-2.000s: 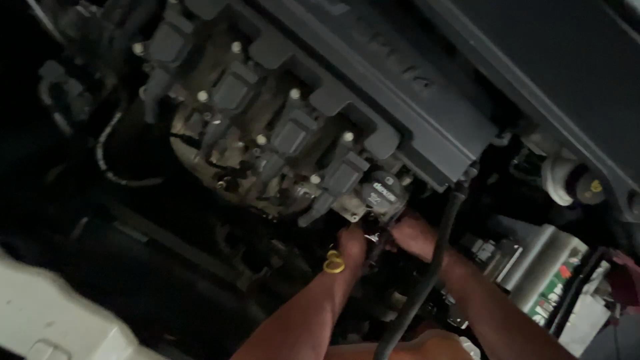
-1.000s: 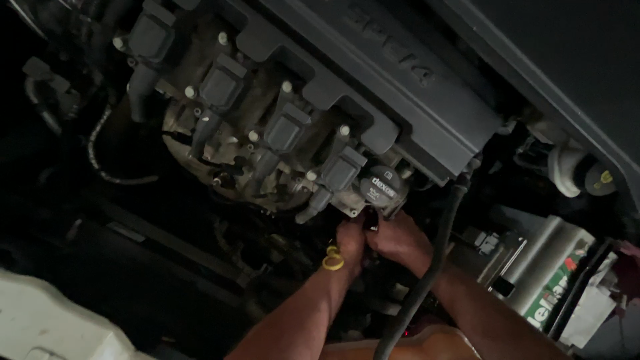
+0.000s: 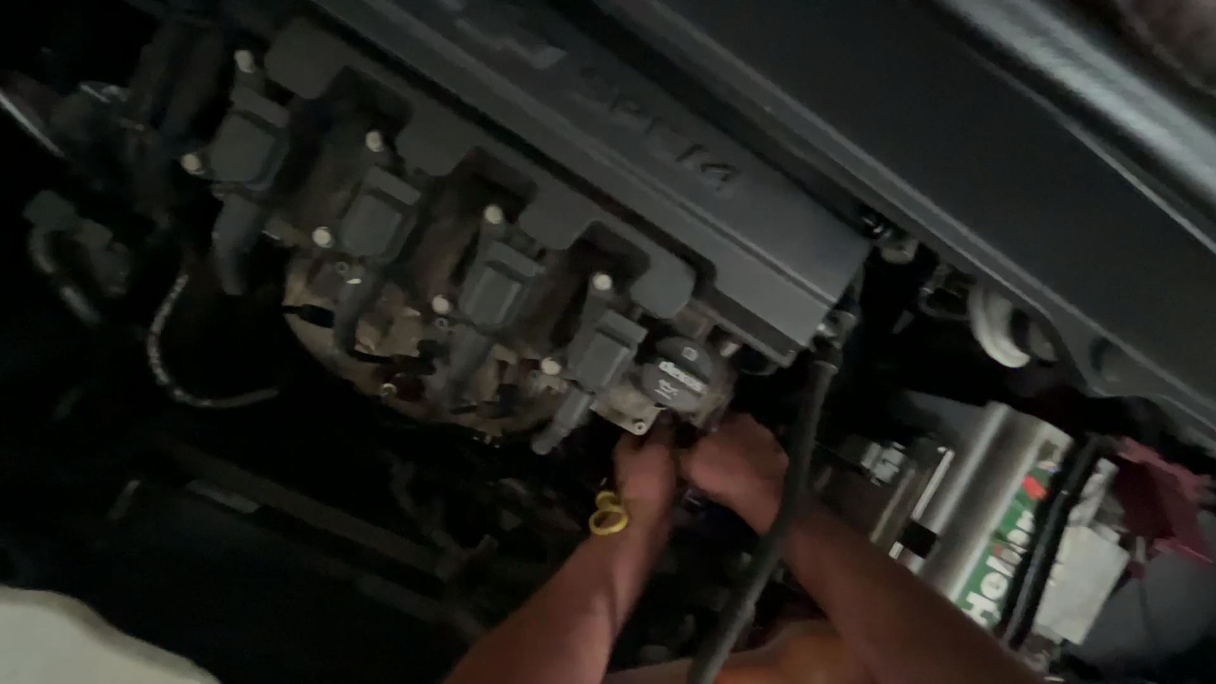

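Both of my hands reach into the engine bay, close together just below the black oil filler cap (image 3: 680,372). My left hand (image 3: 648,465), with a yellow ring-shaped band at the wrist, has its fingertips in shadow under the corner of the cylinder head. Beside it, my right hand (image 3: 736,465) is bent inward, its fingers curled toward the left one. Whatever the fingers touch or hold is hidden in the dark. An ignition coil (image 3: 605,351) sits up and left of the cap, at the end of a row of several.
A black rubber hose (image 3: 793,475) runs down across my right forearm. The plastic engine cover (image 3: 703,180) lies above the coils. To the right is a car battery (image 3: 997,503) with a green label. A pale body panel (image 3: 85,636) fills the lower left corner.
My hands remain below the oil filler cap. The right hand was lower and more apart two seconds ago at most slightly; the view has shifted a little.
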